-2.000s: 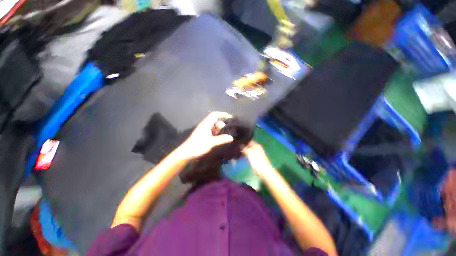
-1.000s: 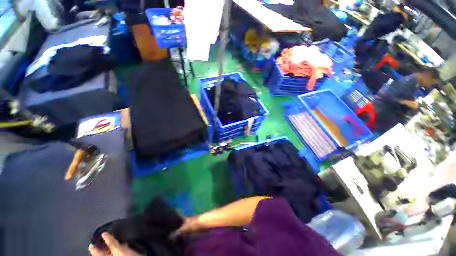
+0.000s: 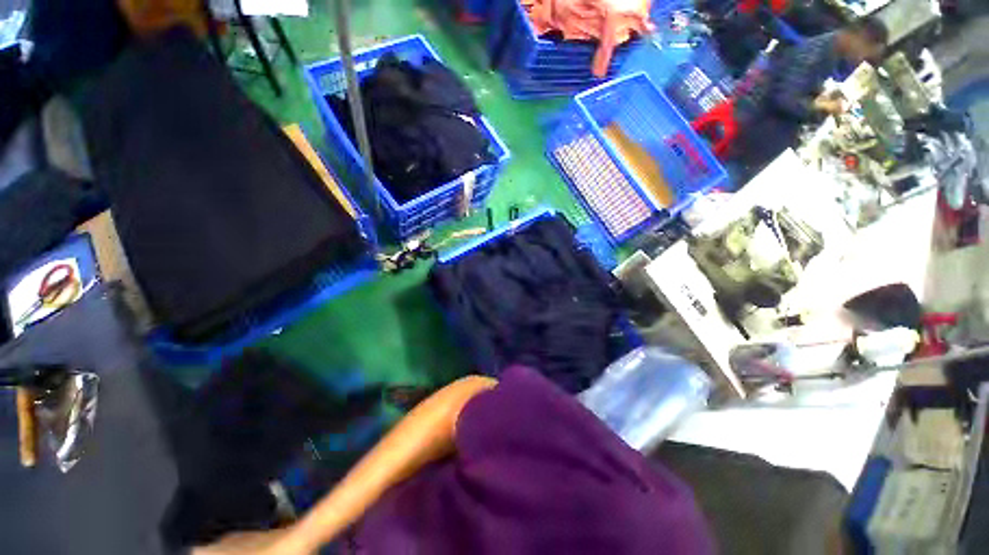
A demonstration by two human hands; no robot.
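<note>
Dark, blurred black cloth (image 3: pixel 233 423) lies or hangs at the right edge of the grey pressing table (image 3: pixel 108 510), at the lower left. My right arm reaches down-left across it. My right hand (image 3: pixel 244 542) is at the bottom edge, blurred and partly cut off, close to the cloth; its fingers and any grip are unclear. My left hand is not clearly visible. The steam iron (image 3: pixel 71 423), with silver plate and tan handle, lies on the table at the far left. A white-blue board (image 3: pixel 43 287) with a red-handled item lies behind it.
A thick black stack (image 3: pixel 217 184) sits over a blue base right of the table. A crate of black cloth (image 3: pixel 418 136), a container of navy pieces (image 3: pixel 531 298) and an emptier crate (image 3: pixel 640 163) stand on green floor. A metal pole (image 3: pixel 352 108) rises between. A person (image 3: pixel 813 81) sits by sewing machines.
The view has swung right, so the table, iron and stack have shifted left. The left hand seen on the black cloth earlier has left clear view; the right arm now reaches further down-left.
</note>
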